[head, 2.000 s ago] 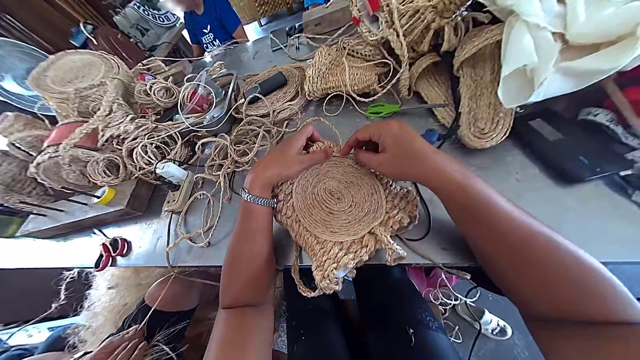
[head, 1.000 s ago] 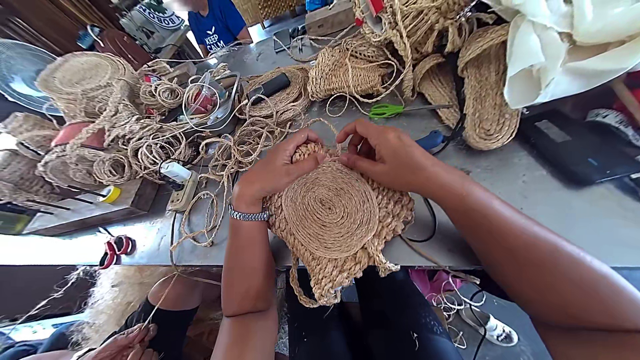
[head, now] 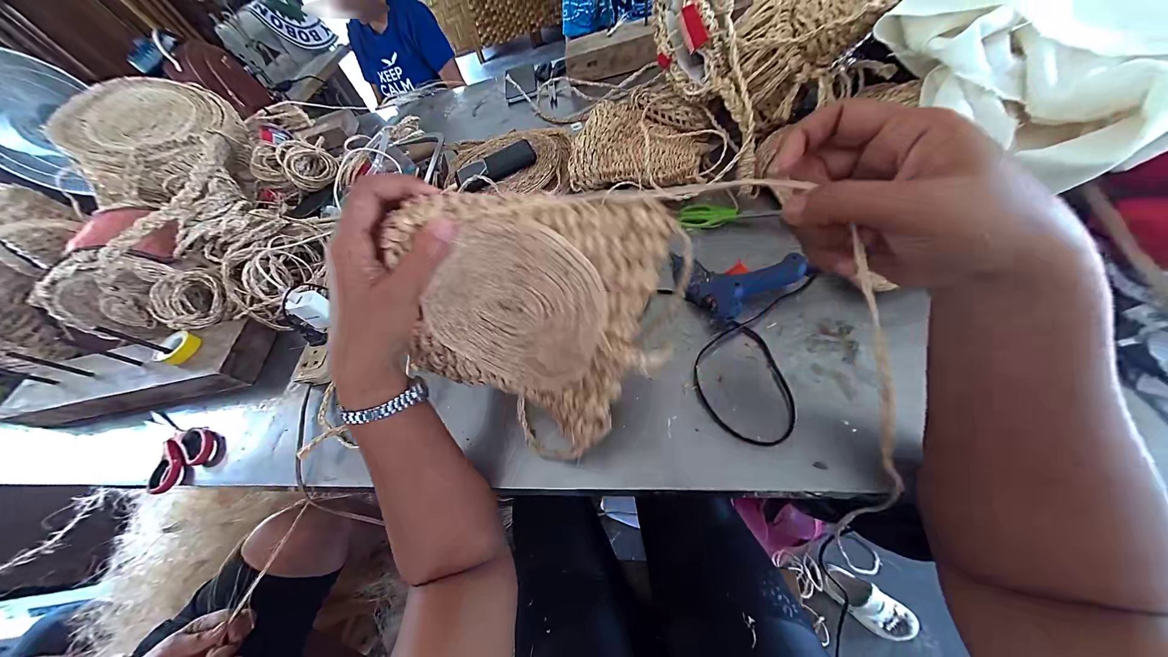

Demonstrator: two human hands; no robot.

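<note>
My left hand grips the left edge of a woven natural-fibre piece, its thumb on the coiled round disc on the front. Pinched in the fingers of my right hand is a fibre cord, which runs taut from the top edge of the piece. A loose length of cord hangs from the same hand past the table edge. Between my hands, a blue glue gun lies on the metal table, with green-handled scissors behind it.
Coils of braided cord crowd the left side. Nearer are a wooden block with metal rods, yellow tape and red-handled scissors. White cloth lies at right. Another person's hand holds strands at lower left; a person in blue is behind.
My right hand has moved away to the right from the top of the piece, drawing the cord out. The woven piece has shifted left and tilted, and the glue gun now shows.
</note>
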